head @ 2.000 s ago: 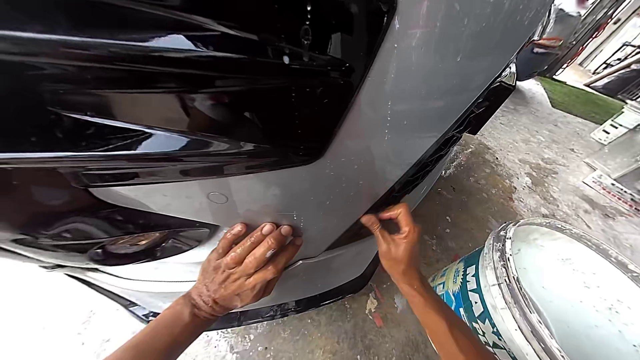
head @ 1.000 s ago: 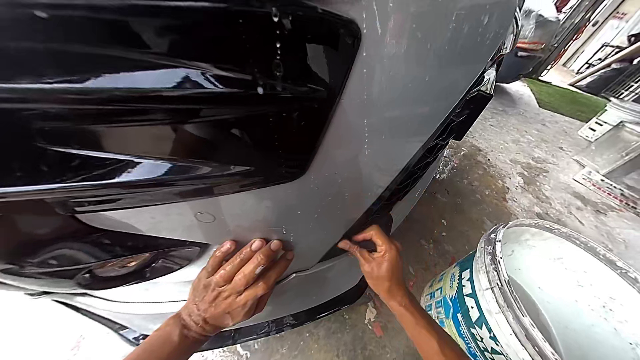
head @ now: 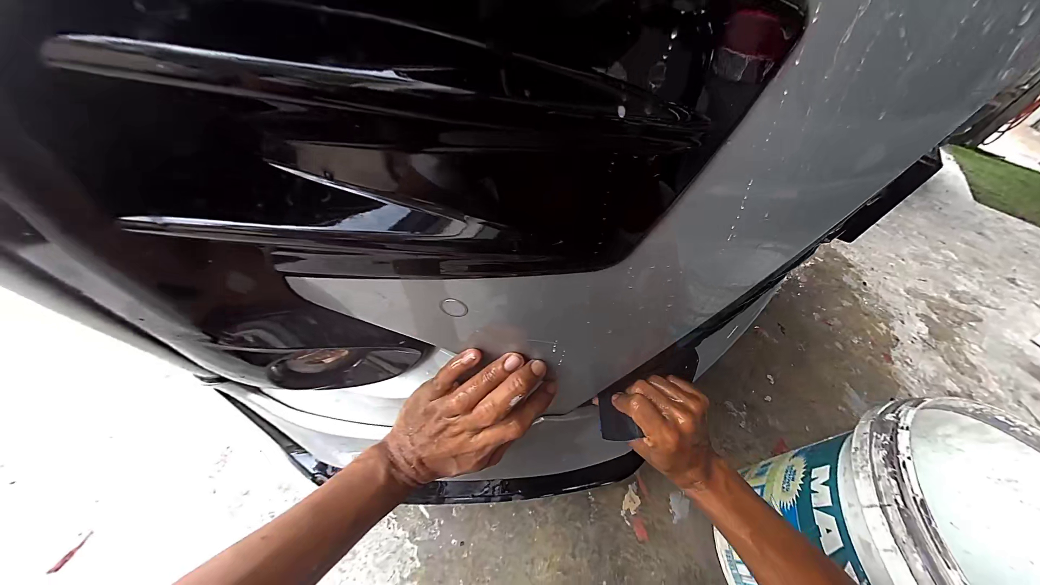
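A wet grey car bumper [head: 650, 301] with glossy black trim [head: 455, 162] fills the upper left of the head view. My left hand [head: 479, 414] lies with its fingertips on the lower grey panel, below a small round cap [head: 454, 307] and right of a fog lamp [head: 318, 360]. Just to its right, my right hand [head: 670, 422] grips a thin dark sheet [head: 619, 418], perhaps sandpaper, at the bumper's lower edge. Part of that sheet is hidden by the fingers, and its exact material cannot be told. Water drops run down the grey panel.
A large paint-spattered plastic bucket [head: 881, 479] with pale liquid stands on the concrete floor [head: 934, 301] at the lower right, close to my right forearm. Green turf [head: 999, 187] shows at the far right. A dark lip [head: 520, 489] runs along the bumper's bottom.
The view has shifted closer to the bumper. My right hand's fingers have turned and closed further, and the dark sheet now shows in them. The left hand remains on the panel.
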